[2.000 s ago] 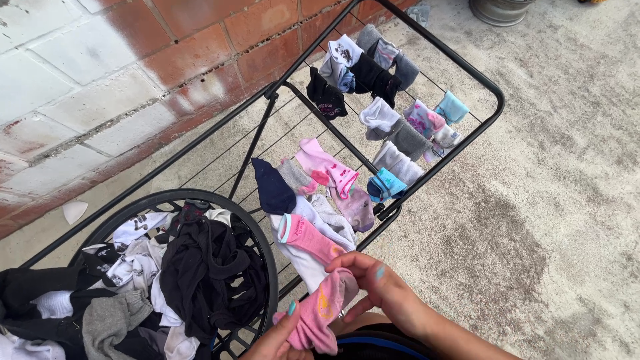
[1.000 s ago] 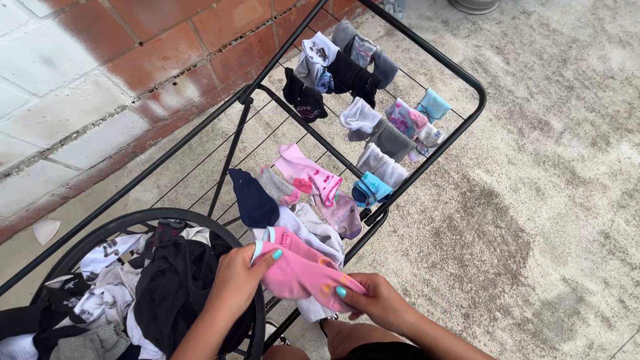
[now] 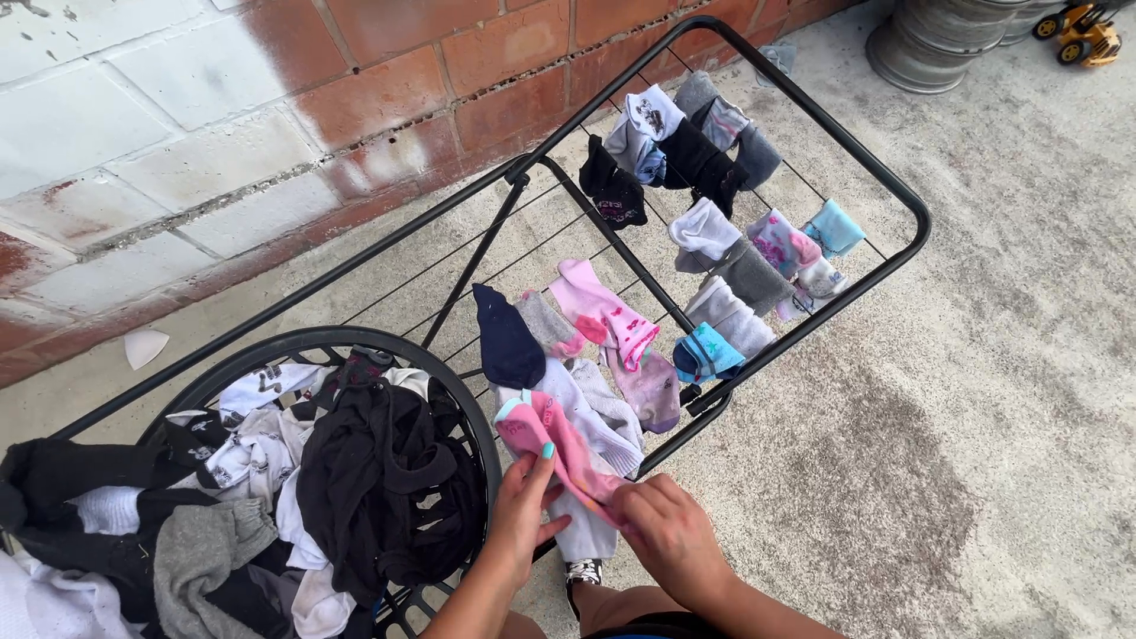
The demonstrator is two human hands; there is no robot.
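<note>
A pink sock with a light blue cuff is stretched between both hands above the near part of a black metal drying rack. My left hand grips its side with the thumb on top and the other fingers partly spread. At its lower right end, my right hand is closed on the fabric. Just beyond lie white socks, a navy sock, a pink patterned sock and a mauve sock. Several more socks hang over the rack's far wires.
A round black plastic basket heaped with clothes and socks stands at left. A brick wall runs behind the rack. Metal wheel rims and a yellow toy vehicle are on the concrete floor at the upper right.
The pink sock was bunched low between the hands two seconds ago, then held out flat across. Now it slants from the rack's socks down to my right hand.
</note>
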